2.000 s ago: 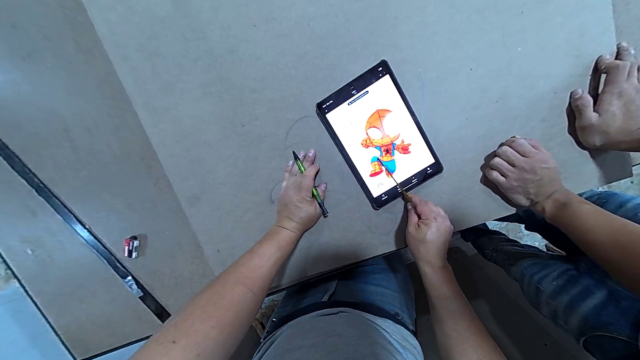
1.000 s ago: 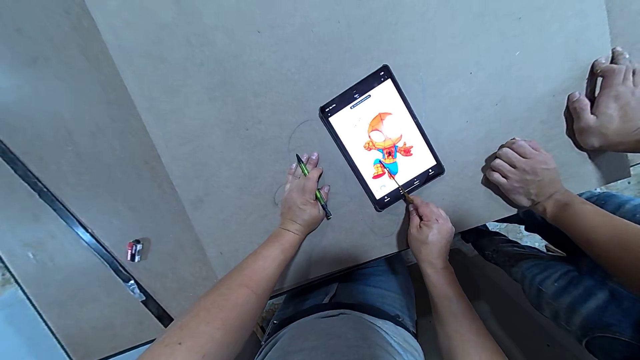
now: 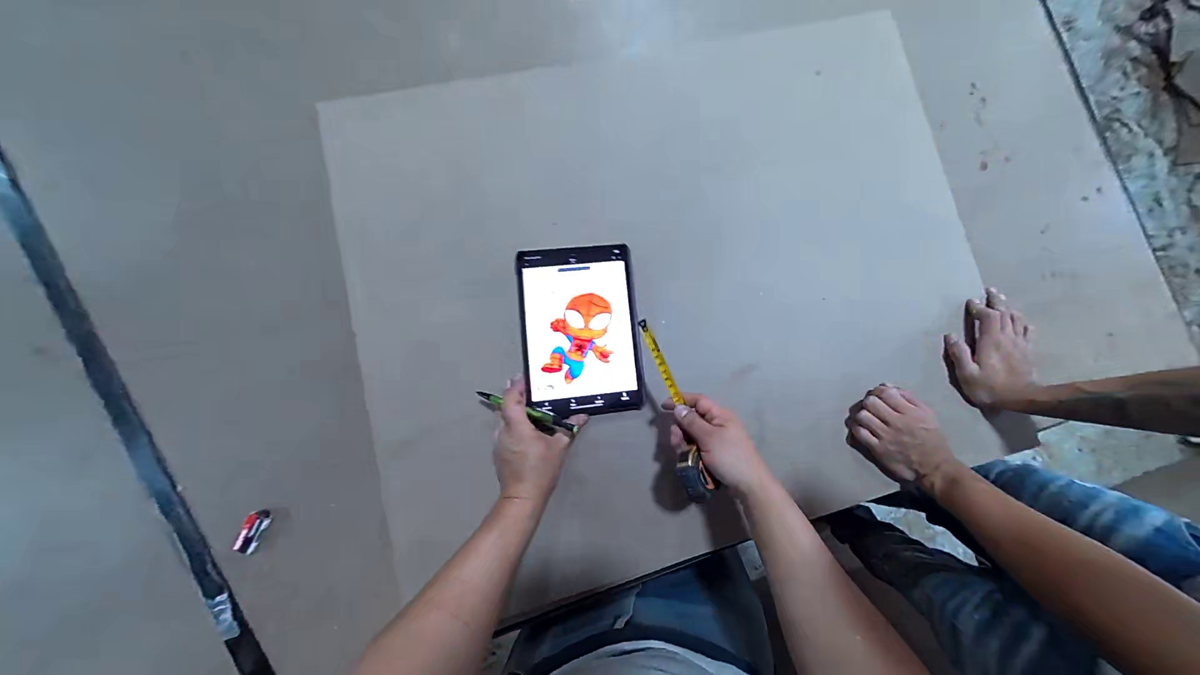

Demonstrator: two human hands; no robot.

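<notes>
A tablet computer in a dark case (image 3: 579,328) shows a red and blue cartoon figure in a mask. My left hand (image 3: 532,445) grips its lower left corner and also holds a green and black pen (image 3: 530,412) across the fingers. To the right of the tablet, my right hand (image 3: 717,441) is closed around a tape measure, whose case (image 3: 695,476) hangs below the fingers. The yellow blade (image 3: 662,364) sticks out a short way, its hooked end close beside the tablet's right edge.
A large pale sheet (image 3: 450,187) lies under the tablet on a wider board surface. Another person's two hands (image 3: 900,436) rest at its right side. A small red and black object (image 3: 251,532) lies at lower left, near a dark metal strip (image 3: 122,403).
My left hand, earlier on the sheet beside the tablet, now holds the tablet's corner. The tablet stands more upright in view. My right hand now shows a tape measure with its blade out. The view has shifted.
</notes>
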